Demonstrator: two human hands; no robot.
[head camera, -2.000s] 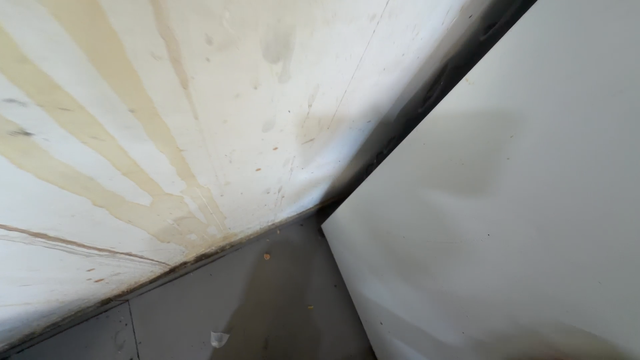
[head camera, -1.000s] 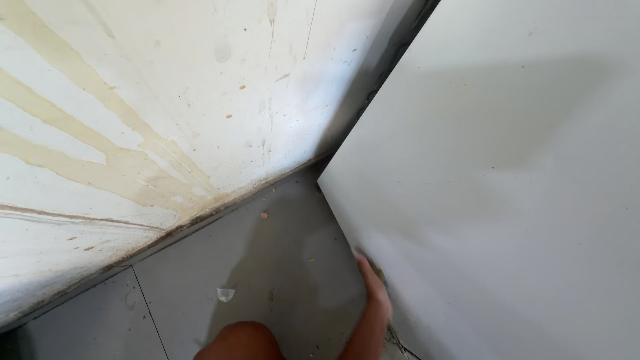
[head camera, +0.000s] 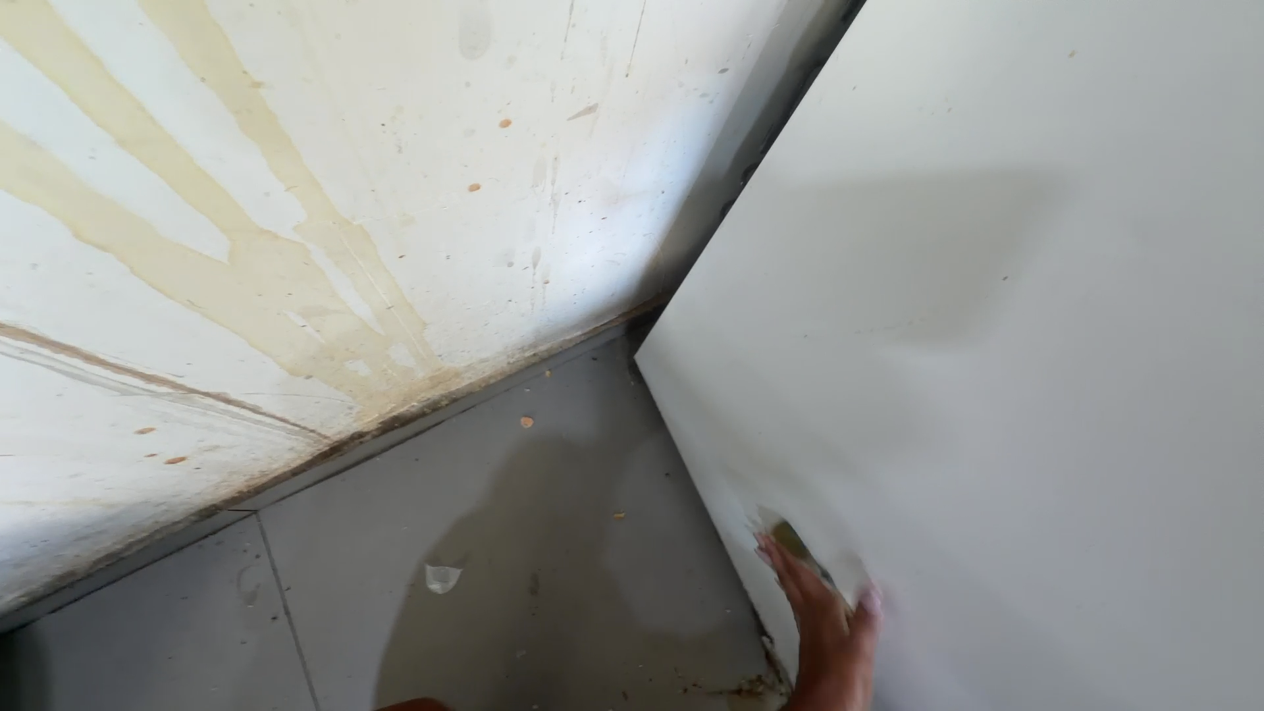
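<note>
At the lower right, my left hand is raised against the lower part of a large smooth white panel. Between its fingers and thumb is a small greenish-brown item, dark along one side; its kind cannot be told. The fingertips lie close to the panel's surface, though contact is not clear. My right hand is out of view.
A stained white wall with yellowish streaks meets the grey tiled floor along a dirty skirting. A translucent scrap and crumbs lie on the tiles. Rounded skin shows at the bottom edge.
My left hand, absent two seconds ago, came in near the panel's lower edge and is now over the panel's face. The rounded skin at the bottom shows less than a second ago.
</note>
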